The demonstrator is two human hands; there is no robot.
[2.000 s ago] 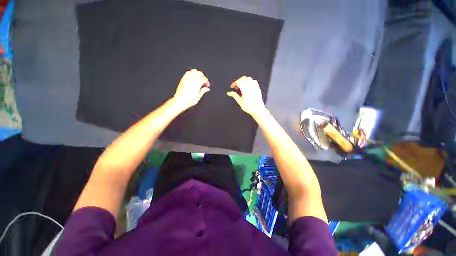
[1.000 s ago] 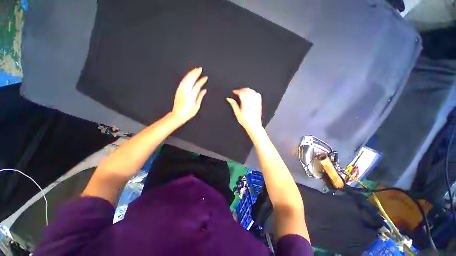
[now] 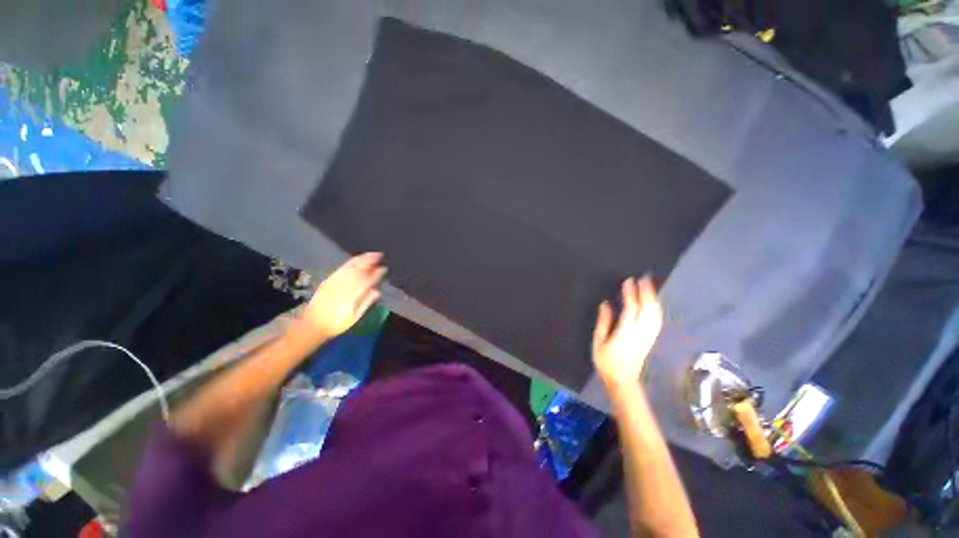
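A black garment piece, perhaps a skirt (image 3: pixel 515 189), lies flat on the dark grey padded pressing table (image 3: pixel 810 221). My left hand (image 3: pixel 347 294) is at its near left edge, bare, palm down, not gripping anything that I can see. My right hand (image 3: pixel 629 328) is at its near right corner, fingers apart and touching or just above the cloth. The steam iron (image 3: pixel 726 405), with a silver plate and tan handle, stands at the table's near right edge, to the right of my right hand.
A small white board (image 3: pixel 806 416) lies beside the iron. A yellow hose (image 3: pixel 836 498) and black cord run off to the right. Dark cloth hangs at the left (image 3: pixel 95 273). A dark heap (image 3: pixel 820 63) sits beyond the far right edge. Clear plastic (image 3: pixel 305 420) lies below my left arm.
My hands have moved apart and towards the near edge of the cloth, from its middle. The view has turned and shifted, so the cloth and table appear more tilted.
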